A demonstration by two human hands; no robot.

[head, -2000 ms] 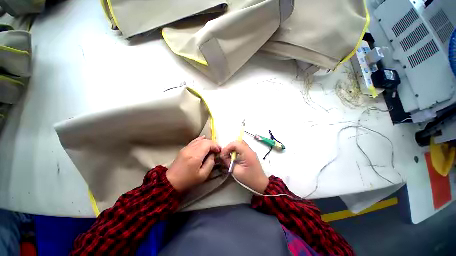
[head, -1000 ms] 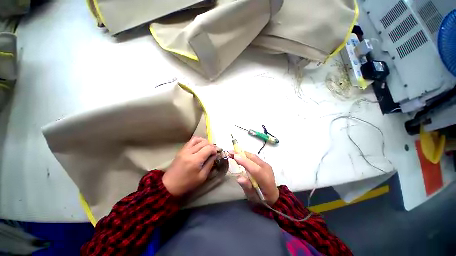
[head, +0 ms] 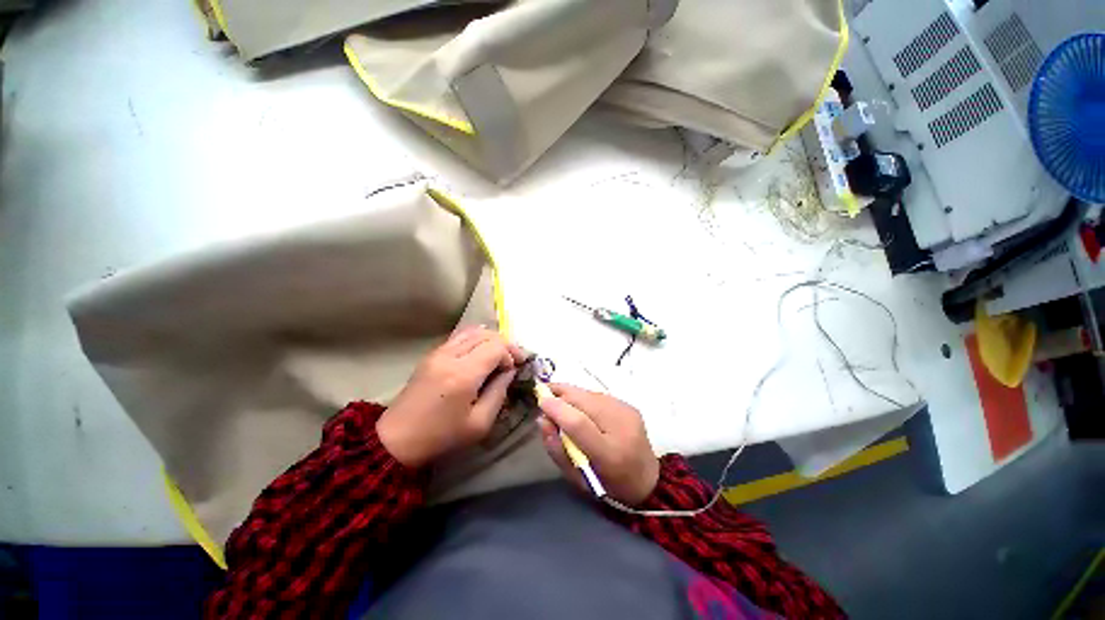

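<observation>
A beige fabric piece (head: 279, 303) with yellow edge binding lies on the table in front of me. My left hand (head: 451, 397) pinches its right edge near the lower end of the yellow binding. My right hand (head: 603, 438) holds a pale yellow pen-like thread burner (head: 571, 451). Its tip points up and left at the pinched edge, close to the left fingertips. The exact contact is too small to tell. A thin pale cord (head: 733, 451) runs from the pen's rear end to the right.
A green-handled pointed tool (head: 630, 323) with a black tie lies right of the fabric. More beige pieces (head: 533, 73) lie at the back. Thread scraps (head: 794, 206), a power strip (head: 836, 151), a white machine (head: 957, 121) and a blue fan (head: 1076, 119) are at the right.
The pen has turned from pointing away beside the fabric to pointing at the pinched edge, its tip now near my left fingertips. The whole view has shifted a little.
</observation>
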